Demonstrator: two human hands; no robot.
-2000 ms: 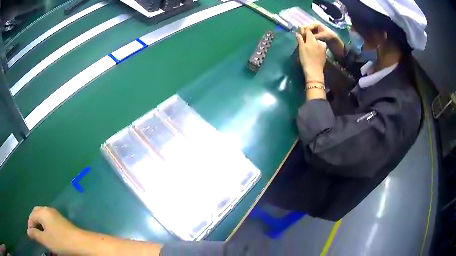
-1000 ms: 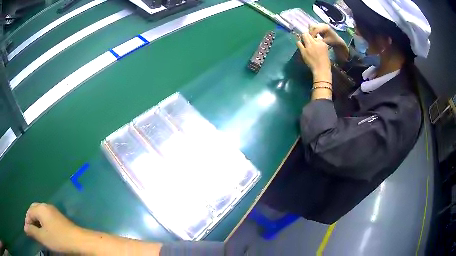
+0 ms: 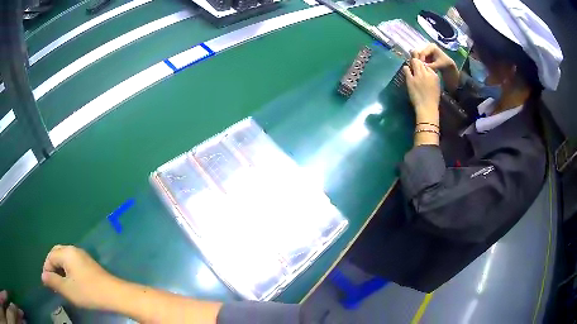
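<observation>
My right hand (image 3: 77,278) is at the lower left, above the green bench, with fingers curled and fingertips together. Whether it pinches anything cannot be told. My left hand (image 3: 11,314) shows only as fingertips cut off by the bottom left corner. Between the hands, the end of a light metal housing (image 3: 61,316) shows at the bottom edge; the rest is out of the picture. A large clear blister tray (image 3: 253,215) with long compartments and fine reddish lines lies right of my right hand, under strong glare.
A ported housing (image 3: 355,71) stands farther off on the green bench. A masked coworker (image 3: 474,177) in a white cap sits at right, hands together over another finned part. Blue corner tape (image 3: 120,215) marks the bench left of the tray. Metal rails lie beyond.
The whole view has shifted, so the bench and coworker appear farther right. The housing end at the bottom edge has come into view, and more of my left fingers shows. My right hand stays curled.
</observation>
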